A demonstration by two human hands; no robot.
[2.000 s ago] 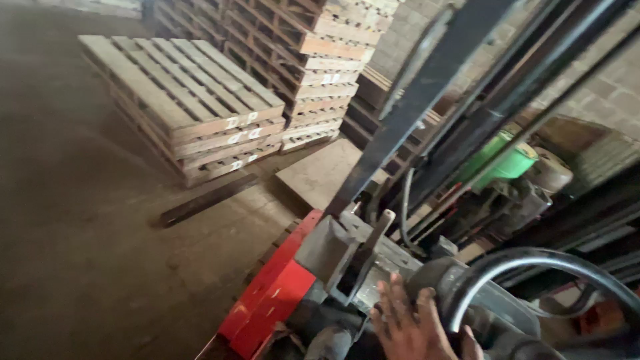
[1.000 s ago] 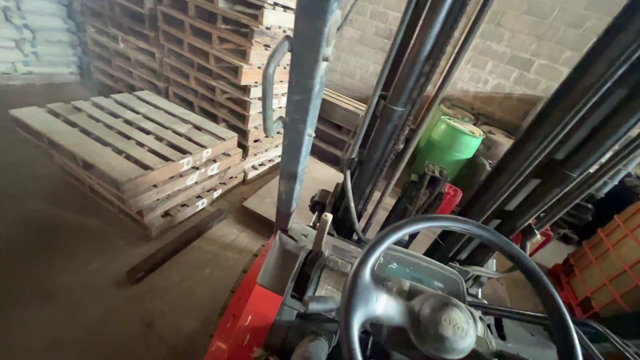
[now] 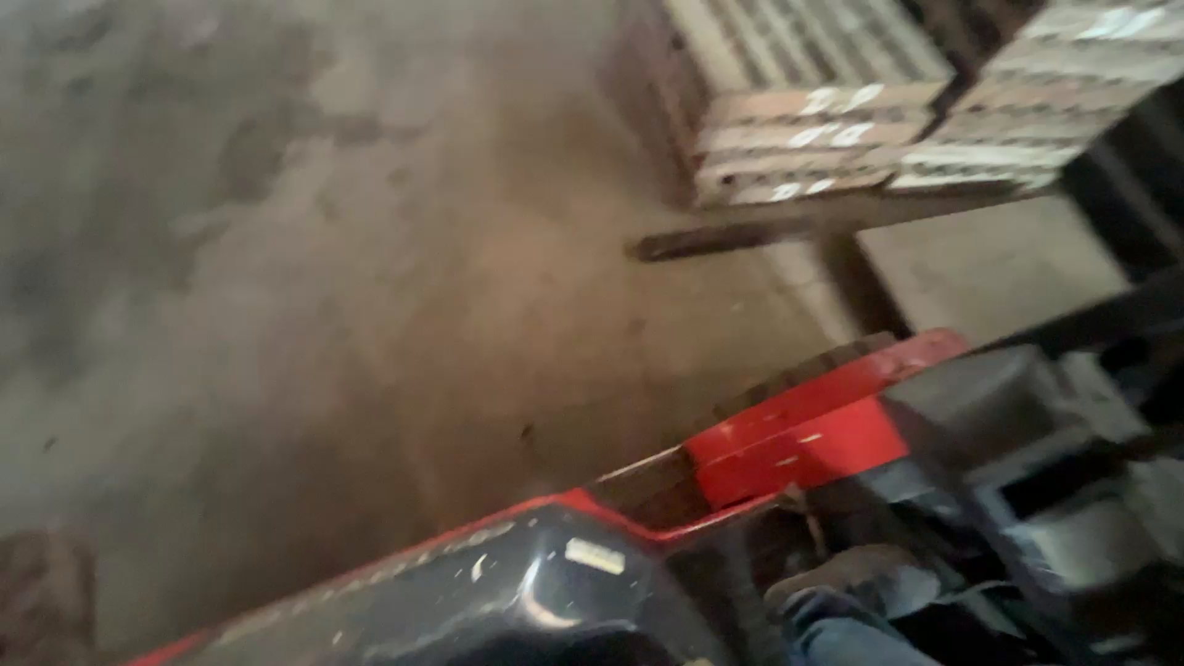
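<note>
Neither of my hands shows in the head view now, so what they hold or touch is hidden. A red forklift fender [image 3: 805,453] lies right of the middle, with part of a tire along its outer edge. Below it, the dark side panel [image 3: 444,592] of the forklift has a red rim and scuffs. My shoe [image 3: 860,573] and a leg in blue jeans [image 3: 851,638] are at the lower right, inside the footwell. The picture is blurred.
Stacked wooden pallets [image 3: 814,139] stand at the upper right, bearing white markings. A dark beam [image 3: 721,239] lies on the concrete floor in front of them, near a flat pale board [image 3: 999,264]. Concrete floor [image 3: 370,277] spans the left.
The view has swung down and to the left. The steering wheel seen earlier is out of view. A hand near the wheel two seconds ago was out of view one second ago.
</note>
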